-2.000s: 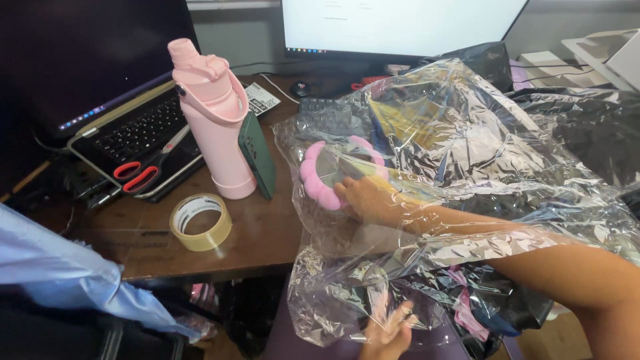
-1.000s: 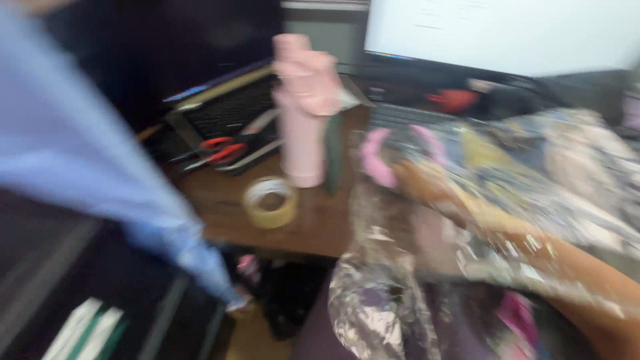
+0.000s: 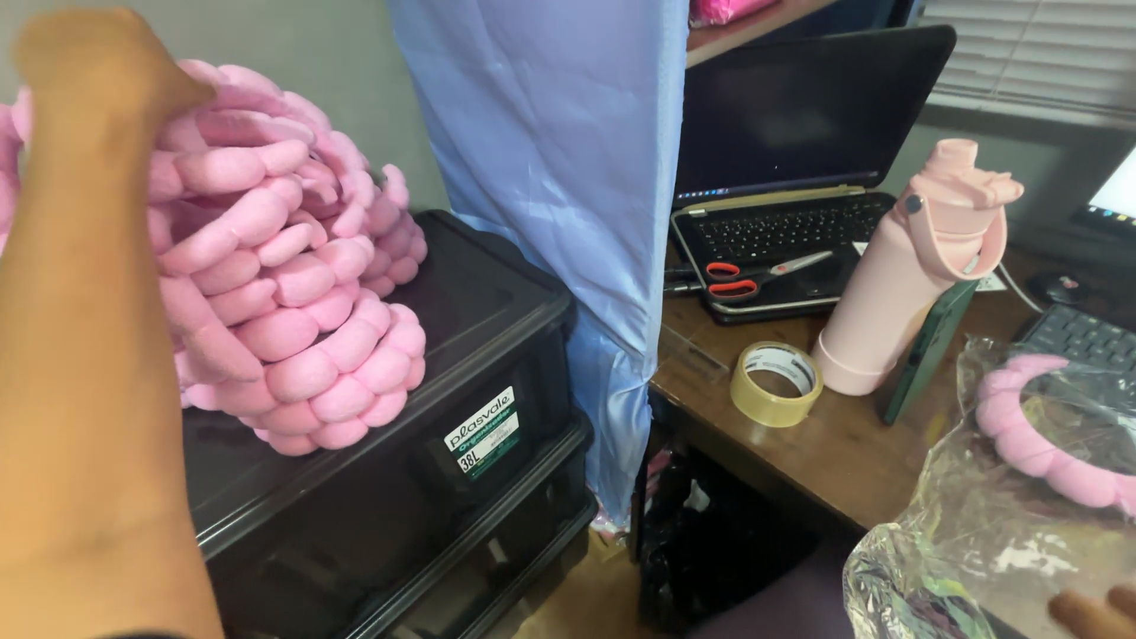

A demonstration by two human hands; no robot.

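My left hand [image 3: 111, 58] reaches in at the upper left, over a pile of pink puffy padded headbands [image 3: 302, 293] on a black plastic storage bin. Its fingers are blurred and partly hidden against the pile, so its grip cannot be made out. One more pink padded headband [image 3: 1034, 430] lies in or under a clear plastic bag [image 3: 1003, 550] at the desk's right side. Only a few blurred fingers of my right hand [image 3: 1096, 612] show at the lower right corner, beside the bag; the rest is out of frame.
The lidded black bin [image 3: 382, 497] stands left of a blue curtain [image 3: 568, 204]. On the desk are a roll of tape [image 3: 777, 386], a pink bottle [image 3: 905, 275], a dark green phone-like object [image 3: 929, 351], and red-handled scissors [image 3: 754, 277] on an open laptop [image 3: 790, 226].
The view has swung left, bringing the headband pile and my left arm into sight. My right hand, earlier at the headband in the plastic, is now apart from it.
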